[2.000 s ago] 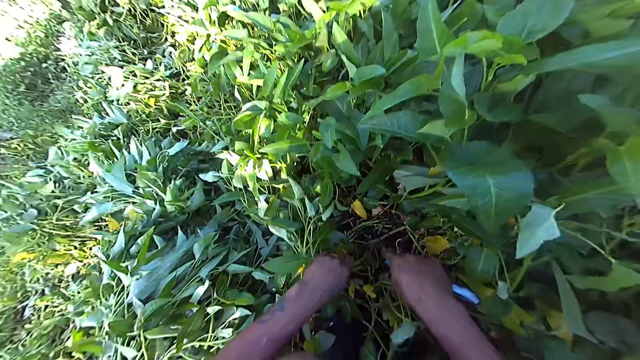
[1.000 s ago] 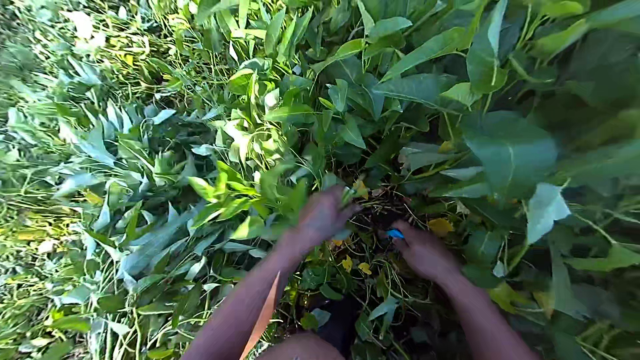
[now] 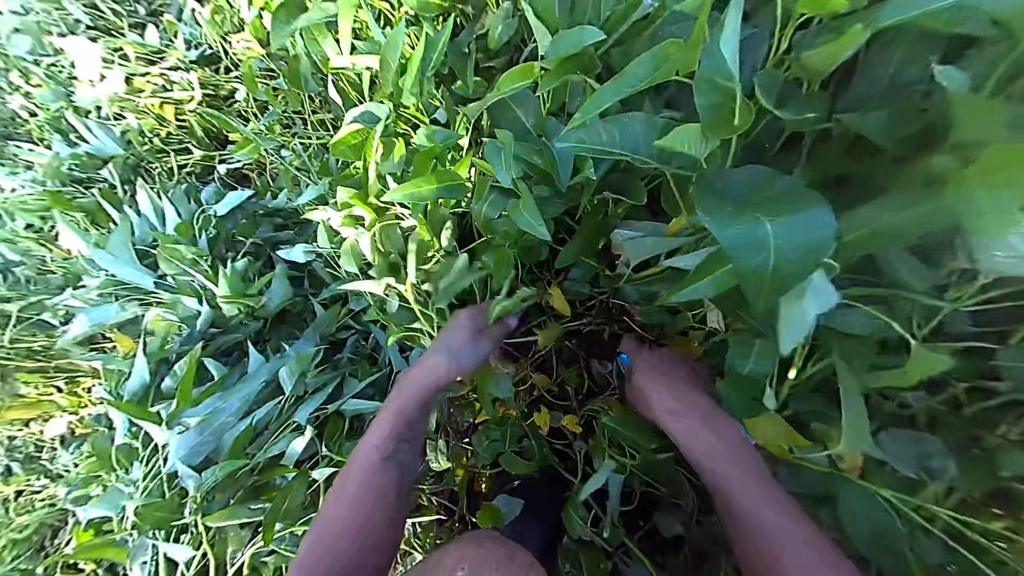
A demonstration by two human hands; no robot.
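Near the middle of the view my left hand (image 3: pixel 472 340) is closed around some green leafy stems (image 3: pixel 512 304), whose leaves stick out past the fingers. My right hand (image 3: pixel 660 376) is low among dark, tangled vines (image 3: pixel 588 352) to the right. A small blue object (image 3: pixel 624 361) shows at its thumb side; what it is cannot be told. The right fingertips are hidden in shadow and foliage, so whether they grip anything is unclear. Yellow leaves (image 3: pixel 558 300) lie between the two hands.
Dense arrow-shaped leafy greens surround both arms. Broad leaves (image 3: pixel 768 232) stand tall on the right. A mass of narrower leaves (image 3: pixel 232 432) lies on the left. A bare knee (image 3: pixel 480 556) shows at the bottom edge, beside dark cloth (image 3: pixel 534 512).
Two seconds ago both hands were down in the plants close together. The left hand has since moved up and left, apart from the right, and now has leafy stems in it.
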